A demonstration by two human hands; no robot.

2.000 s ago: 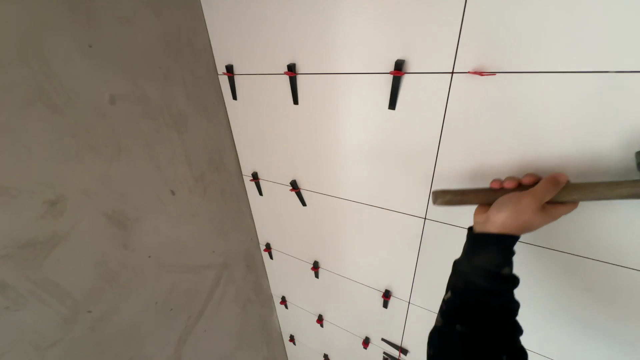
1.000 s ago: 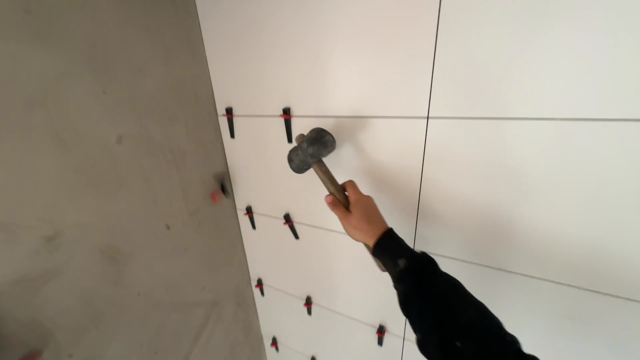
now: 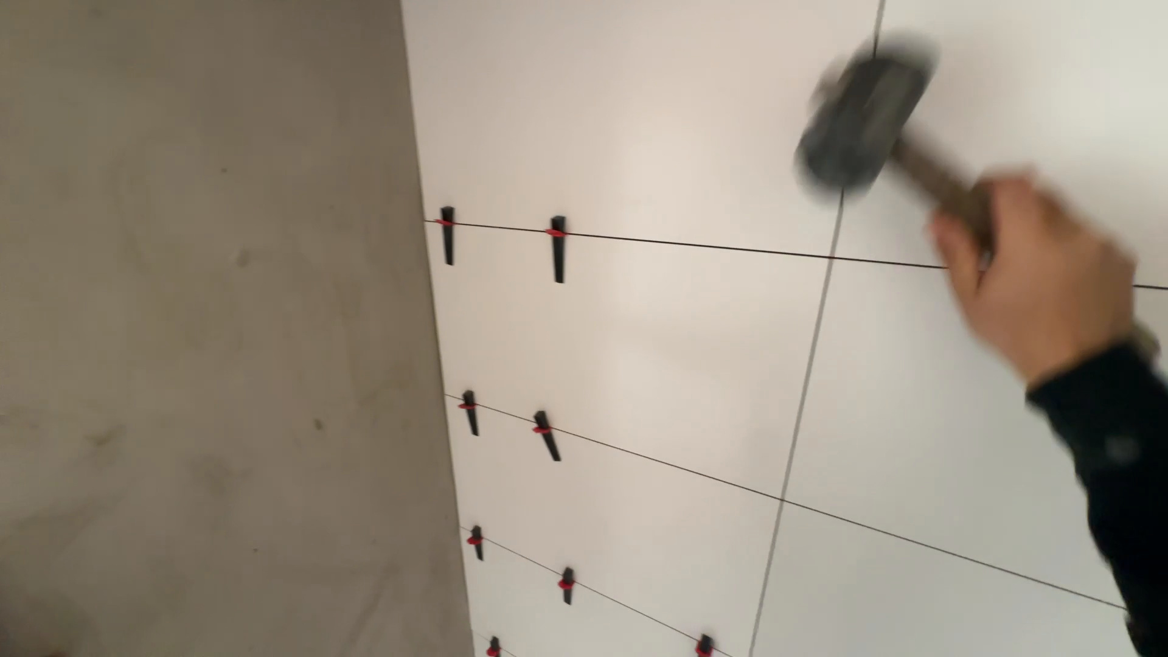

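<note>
My right hand [image 3: 1049, 274], blurred, is closed around the wooden handle of a rubber mallet [image 3: 862, 119]. The dark mallet head is over the upper part of the joint between large white tiles [image 3: 639, 347]. A dark sleeve covers the wrist. To the left, a black wedge in a red levelling clip [image 3: 558, 248] sits in the upper cross joint, and another wedge [image 3: 448, 235] is nearer the plastered wall. Below, a tilted wedge [image 3: 547, 436] sits in the following joint. My left hand is out of view.
A grey-brown plastered wall [image 3: 210, 319] fills the left side and meets the tile edge. Several more wedges with red clips, one of them a lower wedge [image 3: 568, 586], stand in the lower joints.
The mallet has swung from beside the upper wedges to the upper right. The third upper wedge, present two seconds ago, is gone from its joint. A blurred dark-and-red piece by the wall is no longer visible.
</note>
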